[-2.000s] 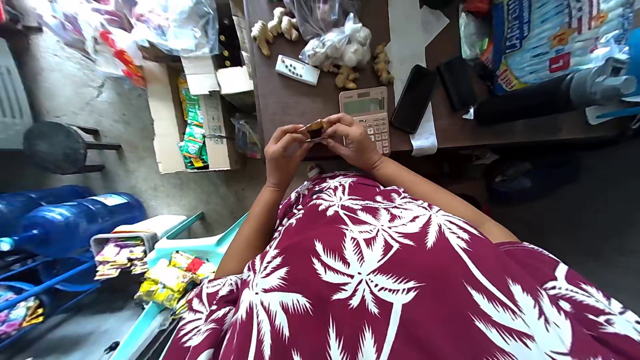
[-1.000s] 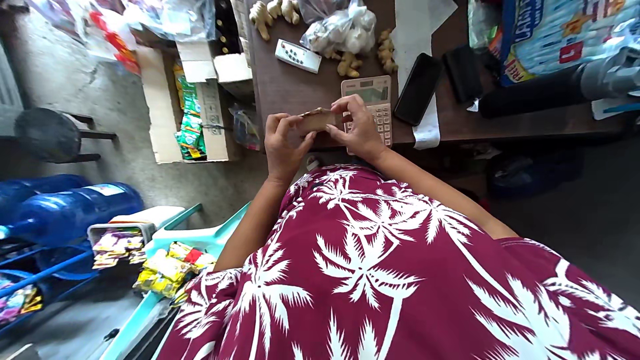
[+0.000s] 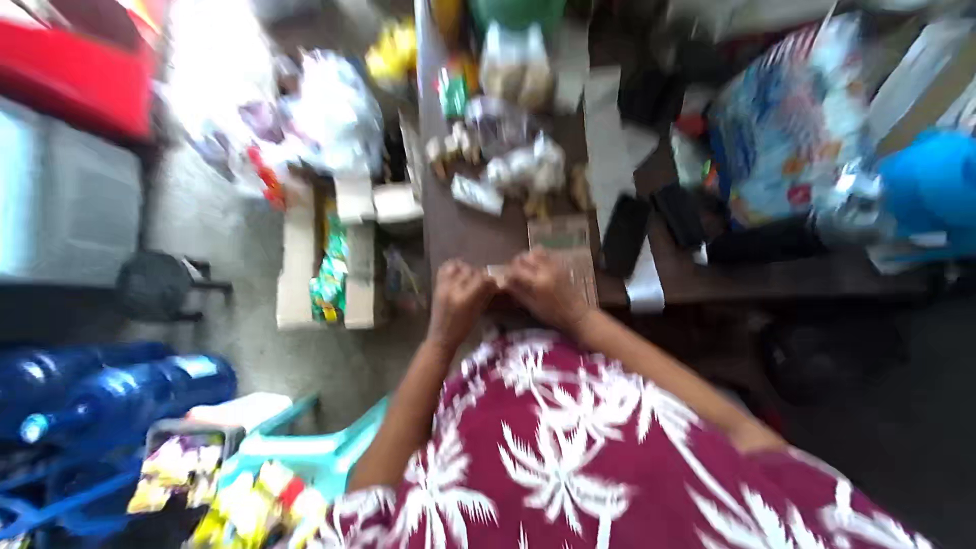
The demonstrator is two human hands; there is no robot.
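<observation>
At the near edge of the dark tabletop, my left hand and my right hand are close together, fingers curled. Between their fingertips a small pale strip shows; blur hides what it is. Just behind my right hand lies a beige calculator, partly covered by it. A black smartphone lies to the right of the calculator. Beyond it are a white remote-like object, ginger roots and a plastic bag of whitish bulbs.
A cardboard box with green packets stands on the floor at left, near a dark stool. Blue water bottles and a turquoise plastic chair with packets are lower left. A dark cylindrical object lies on the table's right.
The view has tilted up and blurred. The brown, flat thing seen between my hands a second ago is now mostly hidden. Both hands remain close together by the calculator.
</observation>
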